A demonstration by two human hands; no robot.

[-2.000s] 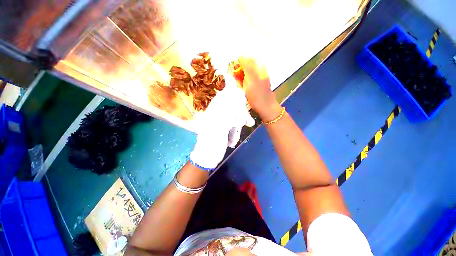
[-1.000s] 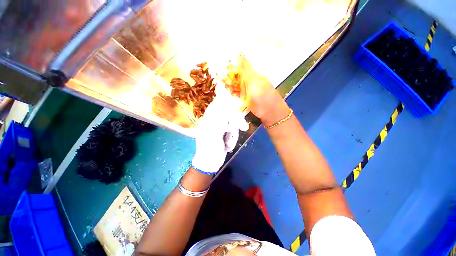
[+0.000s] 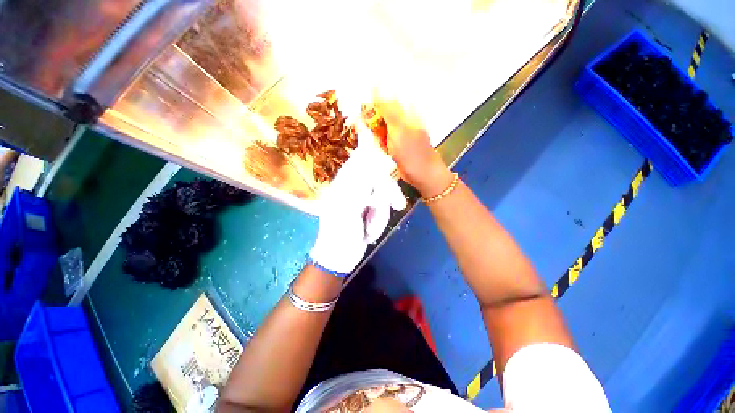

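Note:
My left hand [image 3: 355, 210], in a white glove, is at the front edge of the lit box [image 3: 218, 153]. An orange-brown spiky head [image 3: 322, 137] shows just beyond its fingers; glare hides whether they grip it. My right hand [image 3: 411, 149], bare, is beside it at the box opening. Its fingertips are washed out by the glare, with a small orange-brown piece at them.
Black spiky heads [image 3: 173, 234] are piled on the green bench [image 3: 266, 242]. A cardboard sheet [image 3: 197, 347] with handwriting lies nearer me, a small white item on it. Blue totes [image 3: 64, 363] stand at left. A floor tote [image 3: 624, 121] of black pieces stands right, by yellow-black tape.
The view has shifted slightly. My right fingers have changed position a little in the glare, while my left hand stays almost in place beside the head.

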